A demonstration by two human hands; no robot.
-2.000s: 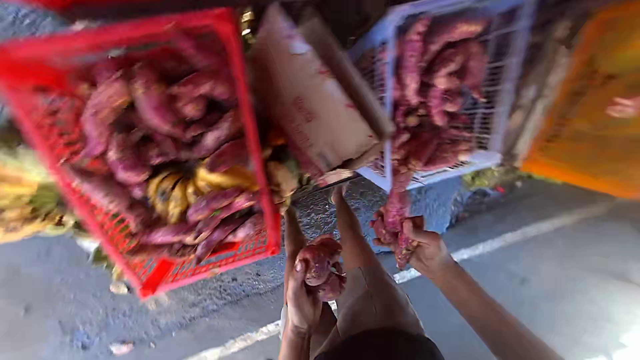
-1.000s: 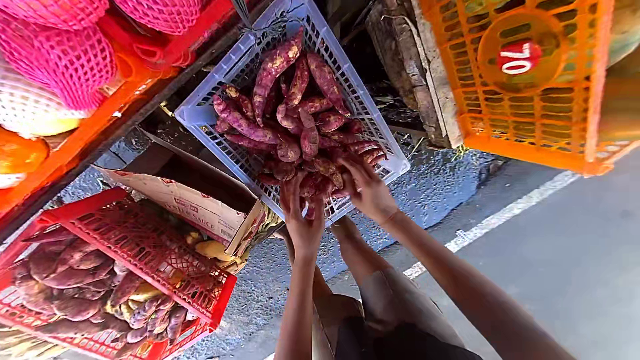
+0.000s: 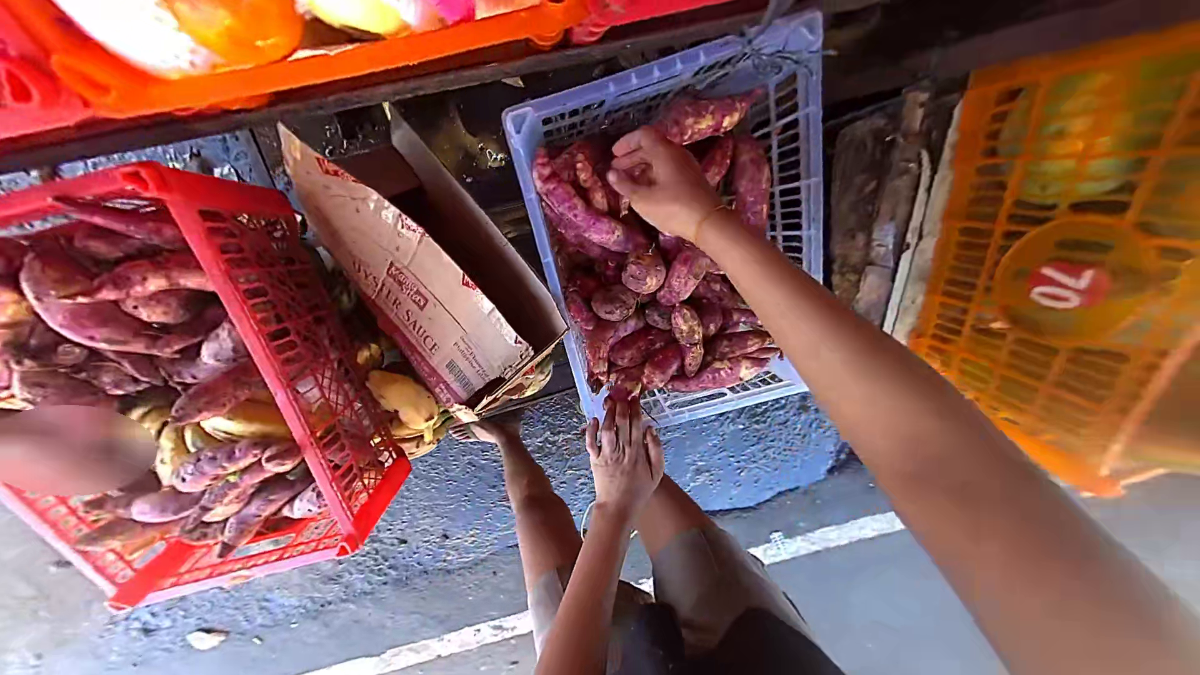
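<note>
A pale blue plastic crate (image 3: 814, 216) holds a heap of purple sweet potatoes (image 3: 642, 309). My left hand (image 3: 626, 459) is at the crate's near edge, its fingertips against a sweet potato (image 3: 625, 384) there; whether it grips it is unclear. Over the upper part of the heap is my right hand (image 3: 667, 183), fingers curled, with sweet potatoes right beneath and around it. Its palm side is partly hidden, so I cannot tell if it holds anything. More sweet potatoes (image 3: 141, 300) and some bananas (image 3: 244, 422) lie in a red plastic crate (image 3: 281, 375) at the left.
An open cardboard box (image 3: 412, 291) leans between the two crates, with yellow fruit (image 3: 403, 398) beside it. An orange crate (image 3: 994, 394) stands at the right, near weathered wood (image 3: 867, 206). Above is an orange tray edge (image 3: 375, 61). Pavement with a white line (image 3: 825, 534) lies below.
Two seconds ago both hands held sweet potatoes outside the blue crate; one second ago both were together at its heap. Now my right hand is farther up over the heap and my left at the near edge.
</note>
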